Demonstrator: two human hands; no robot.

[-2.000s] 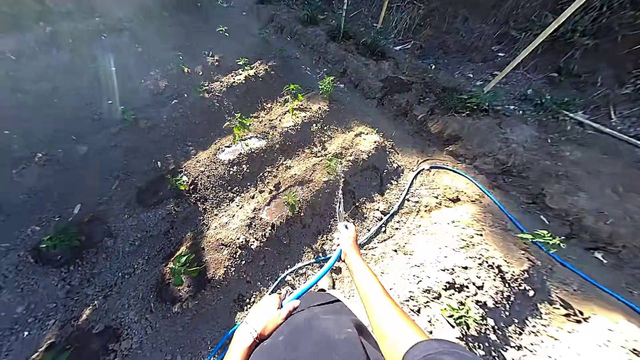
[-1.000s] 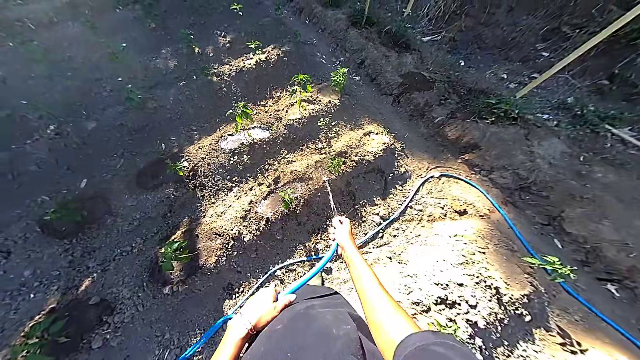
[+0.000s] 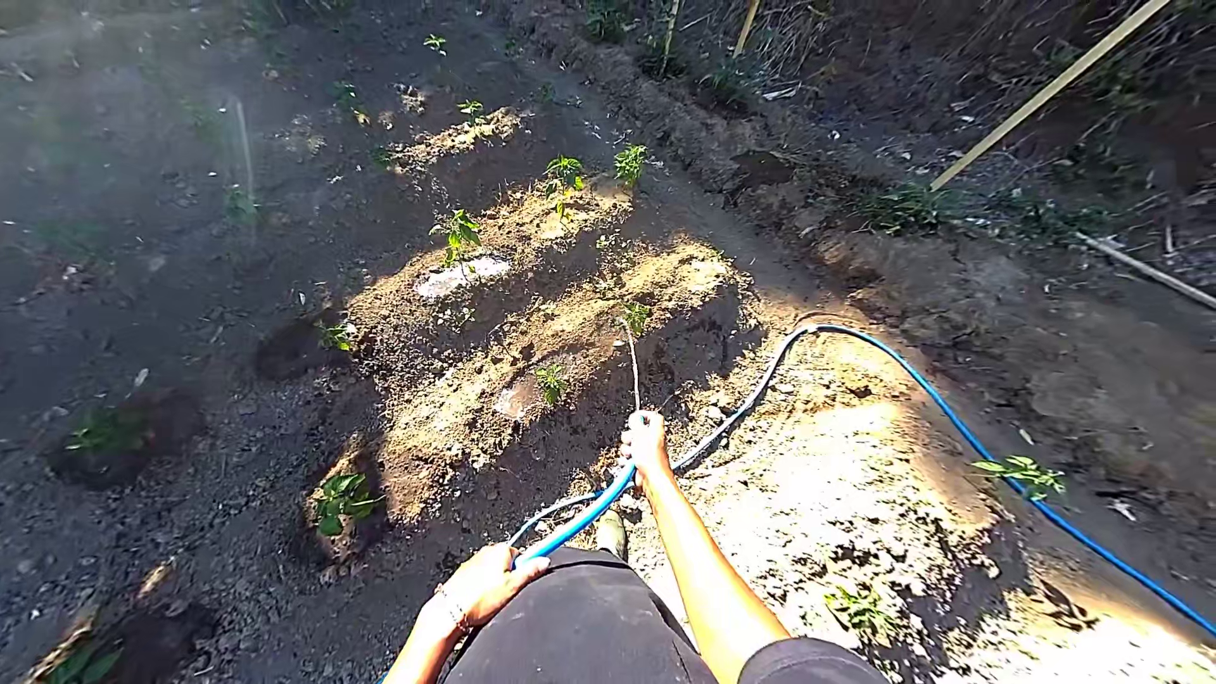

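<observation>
My right hand [image 3: 645, 443] grips the end of a blue garden hose [image 3: 581, 521] at the centre. From that end a thin stream of water [image 3: 633, 366] arcs forward, toward a small green seedling [image 3: 636, 317] on a soil ridge. My left hand [image 3: 490, 581] holds the hose lower down, close to my waist. Left of the stream, another seedling [image 3: 550, 382] stands beside a wet patch [image 3: 518, 399]. Behind it, a taller plant [image 3: 460, 234] grows by a pale puddle [image 3: 463, 276].
The hose loops over the bright soil on the right, passing a small plant [image 3: 1024, 474]. More seedlings [image 3: 342, 502] grow on the left. A wooden pole [image 3: 1050, 95] leans at the upper right, with a thin stick [image 3: 1148, 270] below it. My boot [image 3: 612, 533] shows between my arms.
The water stream, which falls close to the nearer seedling's right in the earlier frames, now reaches toward the seedling farther up the ridge. Both hands keep hold of the hose.
</observation>
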